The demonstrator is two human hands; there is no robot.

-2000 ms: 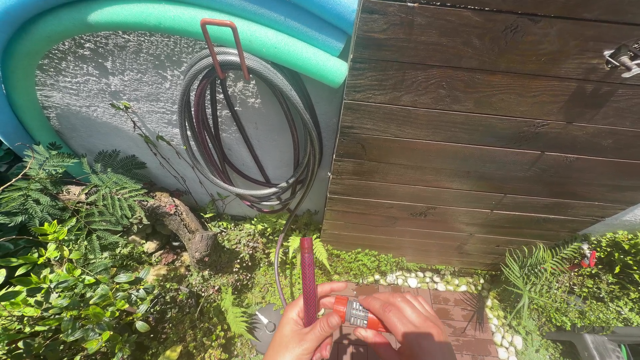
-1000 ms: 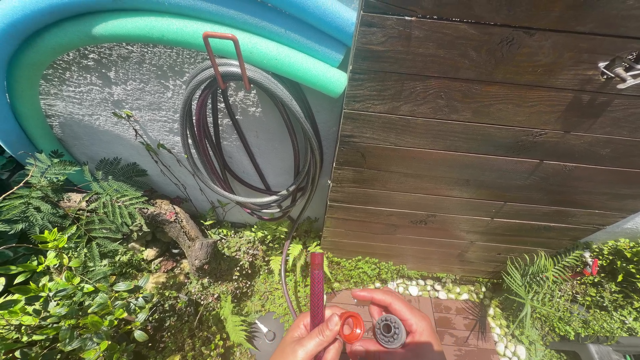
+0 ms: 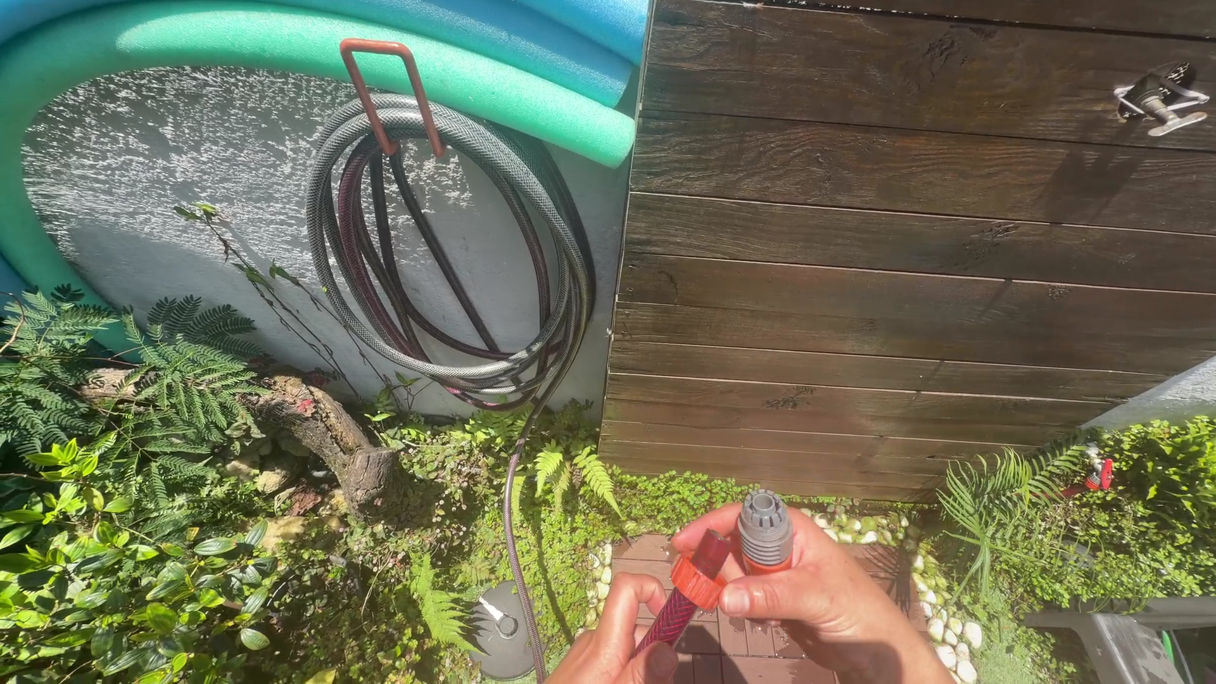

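Observation:
My left hand [image 3: 622,636], at the bottom centre, grips a dark red braided garden hose [image 3: 668,622] near its end. An orange plastic collar nut [image 3: 696,581] sits around the hose just below its tip. Between thumb and fingers, my right hand [image 3: 817,603] holds a grey and orange hose connector [image 3: 765,532], its slotted grey threaded end pointing up. The right thumb also touches the orange nut. Behind, a coiled hose [image 3: 328,237] hangs on a reddish metal hook [image 3: 410,71] on the wall, and one length runs down from it.
A dark wooden plank panel [image 3: 855,313] with a metal latch [image 3: 1159,100] fills the upper right. Green and blue foam tubes [image 3: 237,38] arch over the coil. Ferns, shrubs and a cut branch [image 3: 323,446] stand left. White pebbles [image 3: 950,632] edge the paving.
The orange nut, held beside the hose a second ago, is now around its end. My right hand has come closer to my left, and the connector's grey end has turned upward.

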